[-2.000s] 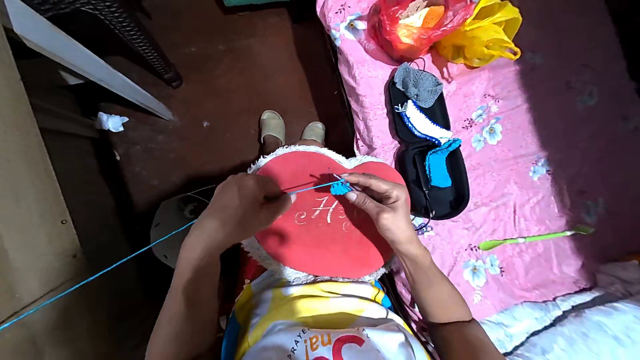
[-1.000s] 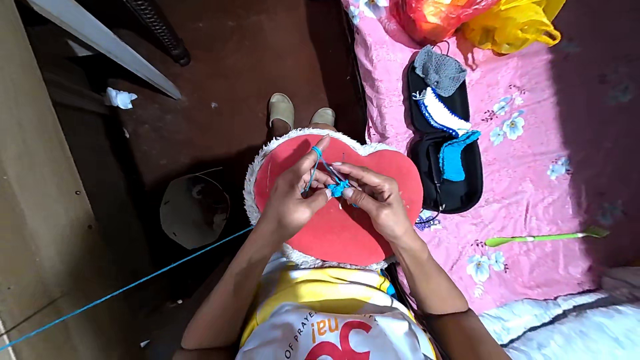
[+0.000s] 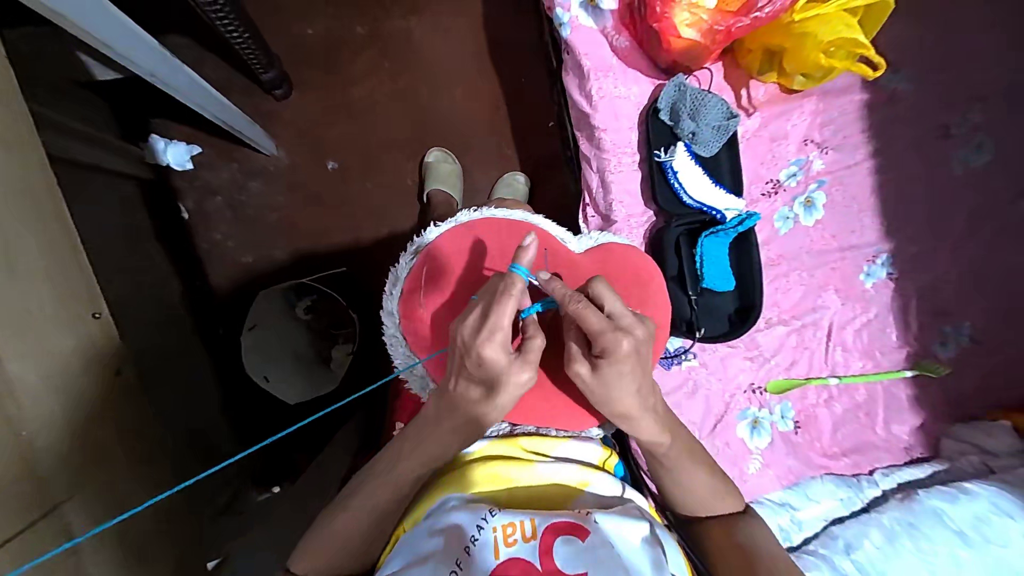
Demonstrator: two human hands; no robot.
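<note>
Blue yarn (image 3: 264,445) runs from the lower left up to my left hand (image 3: 494,344) and is looped round its raised index finger. That hand's thumb and fingers pinch a small blue piece of crochet work (image 3: 538,309). My right hand (image 3: 612,344) is close beside it, its index finger extended to the yarn loop and its other fingers curled; a thin hook seems to lie in its grip, mostly hidden. Both hands are above a red heart-shaped cushion (image 3: 472,248) with white fluffy trim, on my lap.
On the pink floral bedsheet (image 3: 840,320) lies an open black case (image 3: 740,308) with grey, white-and-blue and blue crochet pieces. Red (image 3: 680,40) and yellow plastic bags (image 3: 816,48) are at its far end, a green plastic utensil (image 3: 848,380) nearer. A round bin (image 3: 300,344) stands left.
Two seconds ago my hands were apart with yarn stretched between them; now they are close together. The yarn has come round my raised left index finger, and my right index finger has extended toward it.
</note>
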